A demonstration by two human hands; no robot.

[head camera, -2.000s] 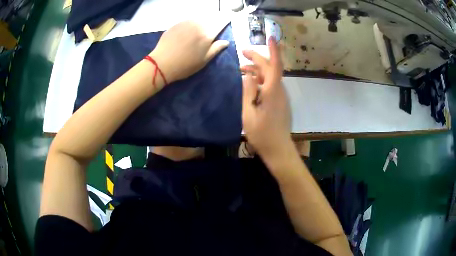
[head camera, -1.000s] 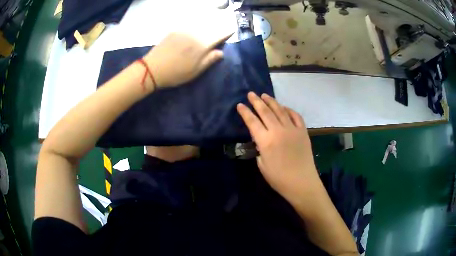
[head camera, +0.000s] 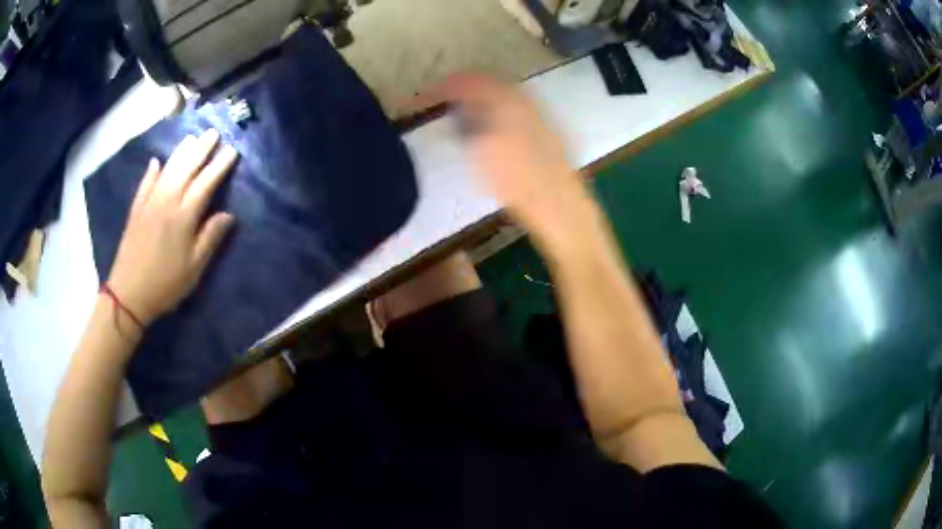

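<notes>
A navy garment panel (head camera: 310, 196) lies on the white sewing table, its upper part under the machine head (head camera: 217, 36). My left hand (head camera: 181, 222) lies flat on the panel with fingers apart, just below the small shiny presser foot (head camera: 239, 110). My right hand (head camera: 501, 139) is blurred, off the panel and over the table to its right. Its fingers are too blurred to tell if they hold anything.
A small dark piece (head camera: 619, 69) and a cluster of dark pieces (head camera: 687, 33) lie at the table's right end. Navy stacks (head camera: 62, 103) lie at the left with a tan slip (head camera: 28, 263). A bundle (head camera: 702, 382) is beside my right leg. A white scrap (head camera: 690, 193) is on the green floor.
The view has turned to the right. The panel has moved further under the machine head. My right hand has left the panel and moved away to the right. My left hand stays on the cloth.
</notes>
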